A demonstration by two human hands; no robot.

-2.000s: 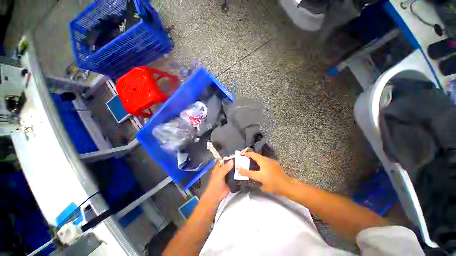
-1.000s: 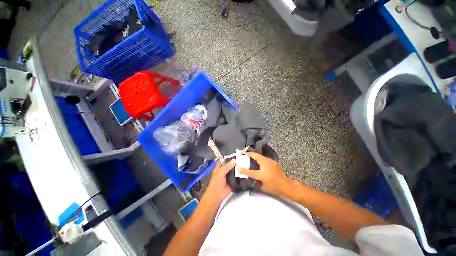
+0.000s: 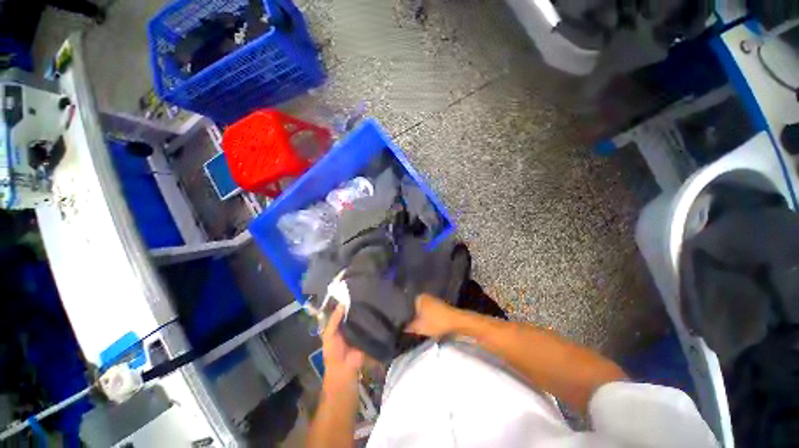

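Note:
A bundle of dark grey cut pieces (image 3: 377,306) is between my two hands, over the near edge of a blue crate (image 3: 285,276). My left hand (image 3: 337,337) grips the bundle's left end beside a white tag (image 3: 339,292) and a pale tie (image 3: 317,311). My right hand (image 3: 431,317) holds the bundle's right side; its fingertips are partly hidden by the cloth. More dark grey pieces and a crumpled clear plastic bag (image 3: 307,229) with red print lie in the crate.
A red stool (image 3: 256,153) and a slatted blue crate (image 3: 236,83) stand beyond. A white sewing table (image 3: 109,271) with a machine (image 3: 31,144) is at left. A white tub (image 3: 670,254) heaped with grey garments (image 3: 740,262) is at right.
My hands have moved apart around the bundle. The white tag has shifted left, beside my left hand, and the bundle is spread wider over the crate. The view has shifted slightly.

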